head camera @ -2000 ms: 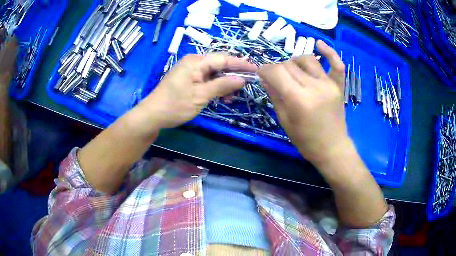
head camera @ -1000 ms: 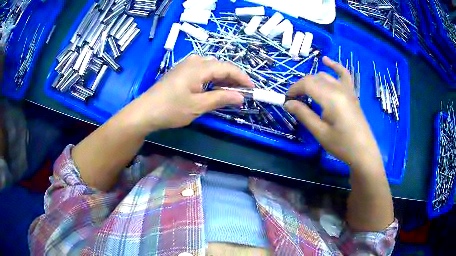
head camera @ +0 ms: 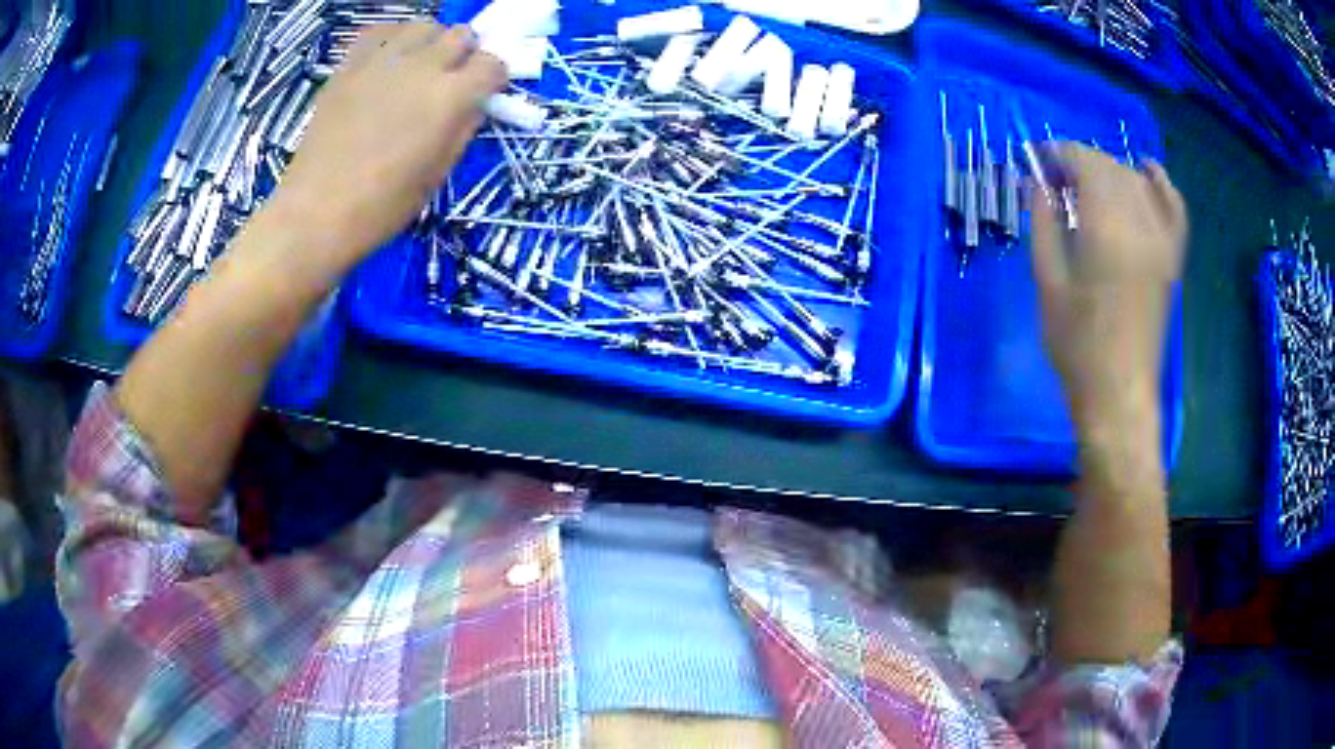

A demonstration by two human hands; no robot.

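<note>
My left hand (head camera: 384, 139) is over the near side of the white sleeves (head camera: 520, 56), where the left and centre trays meet; its fingertips are close to a sleeve, and whether they grip anything is unclear. My right hand (head camera: 1108, 242) is over the right tray (head camera: 996, 424), fingers at the assembled units there; I cannot tell if it holds one. Several assembled units (head camera: 984, 198) stand in a loose row left of it, thin rods pointing away. Piston rod assemblies (head camera: 644, 220) lie tangled in the centre tray (head camera: 615, 373). Metal tubes (head camera: 191, 220) fill the left tray, partly hidden by my left arm.
A large white plastic piece (head camera: 864, 12) lies beyond the centre tray. Neighbouring blue trays with thin metal parts are at far left (head camera: 59, 220), far right (head camera: 1303, 410) and upper right. The dark green bench edge (head camera: 703, 476) runs in front of me.
My hands have parted from above the centre tray, where they held a white sleeve and a metal part. The left moved left and away, the right moved right. The view has shifted slightly.
</note>
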